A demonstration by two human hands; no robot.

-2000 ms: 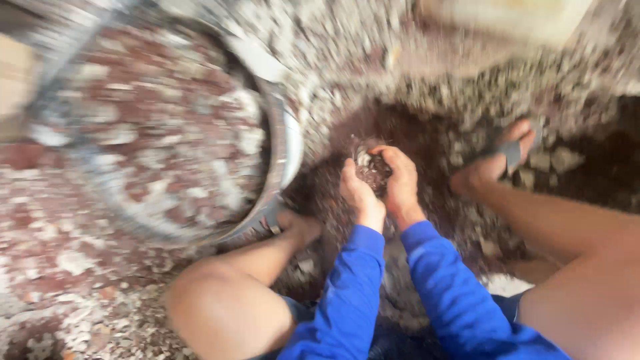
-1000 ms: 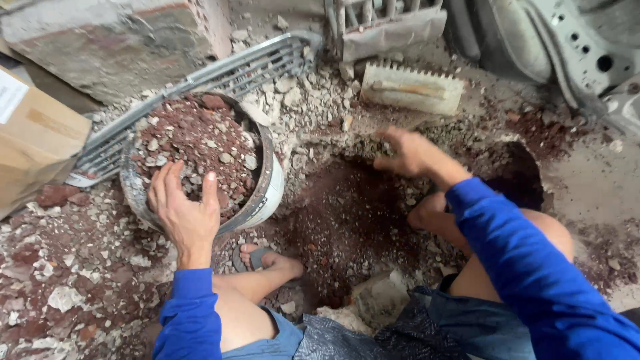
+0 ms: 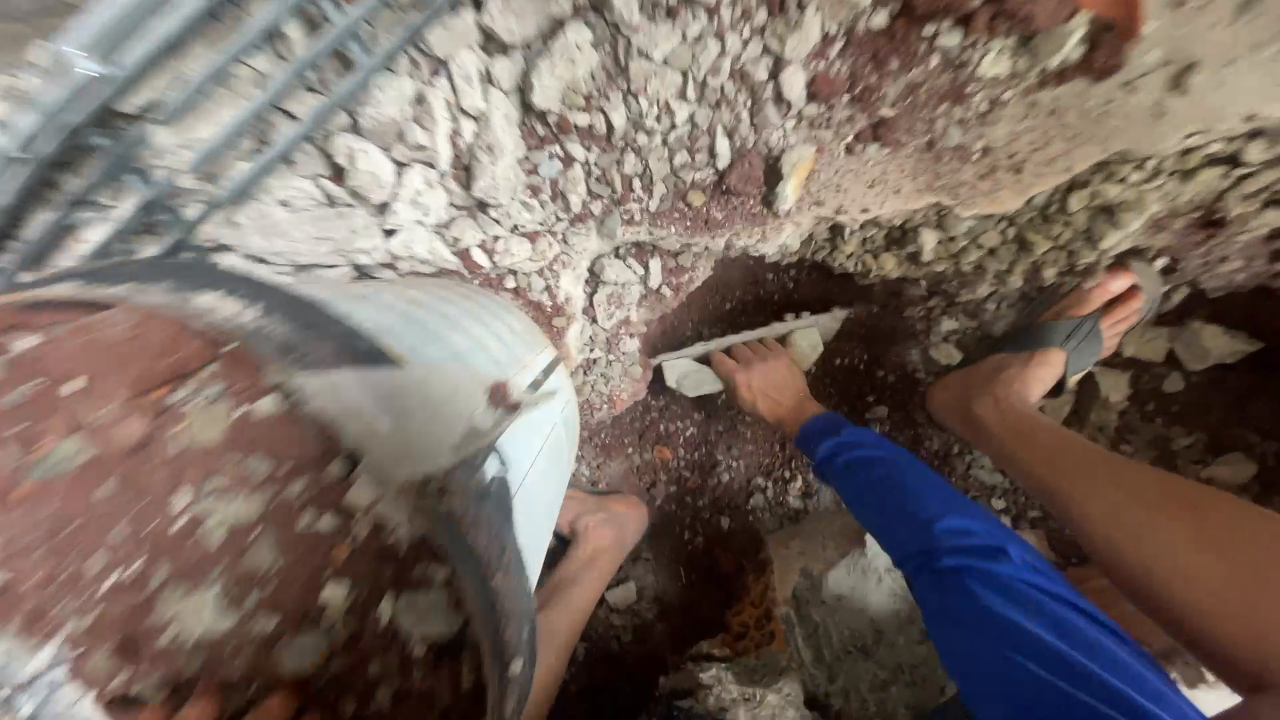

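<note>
My right hand (image 3: 765, 385) is closed around the pale handle of a notched trowel (image 3: 760, 335), whose blade is seen nearly edge-on. Hand and trowel are down in a hole of dark reddish soil (image 3: 700, 450). At the left, large and blurred, is a white bucket (image 3: 530, 440) with a dark, dirty rim, filled with reddish soil and stone bits (image 3: 200, 480). Only blurred fingertips of my left hand (image 3: 225, 703) show at the bottom left edge, by the bucket's contents; the rest of that hand is hidden or out of frame.
A grey slatted grille (image 3: 270, 110) lies behind the bucket at the upper left. Broken rubble (image 3: 500, 150) borders the hole, with a concrete edge (image 3: 1050, 130) at the upper right. A masonry block (image 3: 860, 620) lies low in the middle. My sandalled foot (image 3: 1060, 340) is at the right.
My right hand was open above the hole and now grips the trowel, which lay beyond the hole's far edge a second ago. The view has shifted closer to the bucket and hole.
</note>
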